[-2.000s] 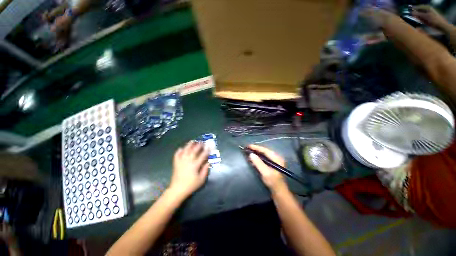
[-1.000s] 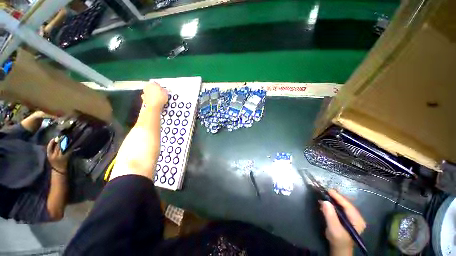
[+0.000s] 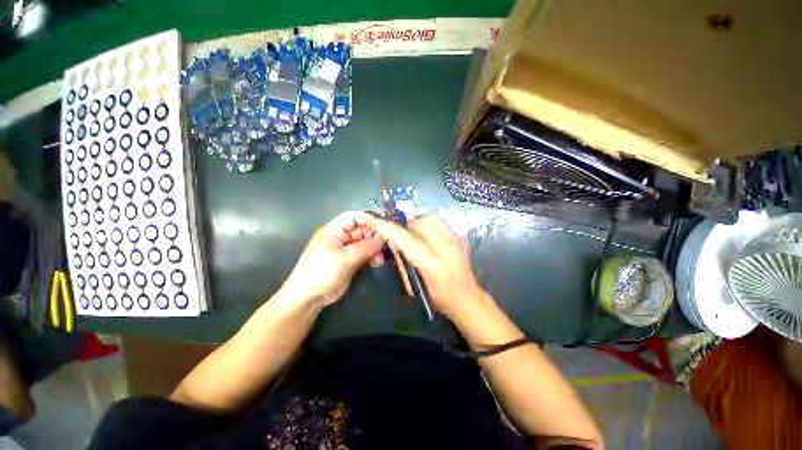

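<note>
A blue circuit board with a white area [image 3: 402,202] lies on the dark green mat, just beyond my fingertips. My left hand [image 3: 330,259] is pinched shut at the fingertips on a small component, mostly hidden by the fingers. My right hand [image 3: 440,259] holds the black soldering iron [image 3: 419,286], its handle pointing down towards me; its tip is hard to make out. The fingertips of both hands meet just in front of the board. The white component tray [image 3: 195,264] with rows of black-ringed circles lies at left; several places in its top rows lack rings.
Piled blue boards [image 3: 273,92] lie beside the tray, near the green belt [image 3: 264,13]. A cardboard box [image 3: 607,79] surrounds a black fan [image 3: 554,167] at right. A round tip cleaner [image 3: 631,290], thin silvery line and white desk fan [image 3: 765,272] are further right. Yellow-handled cutters [image 3: 61,299] are far left.
My left hand has left the tray's upper part and come to the middle. My right hand with the iron has moved in to meet it. The camera view has shifted.
</note>
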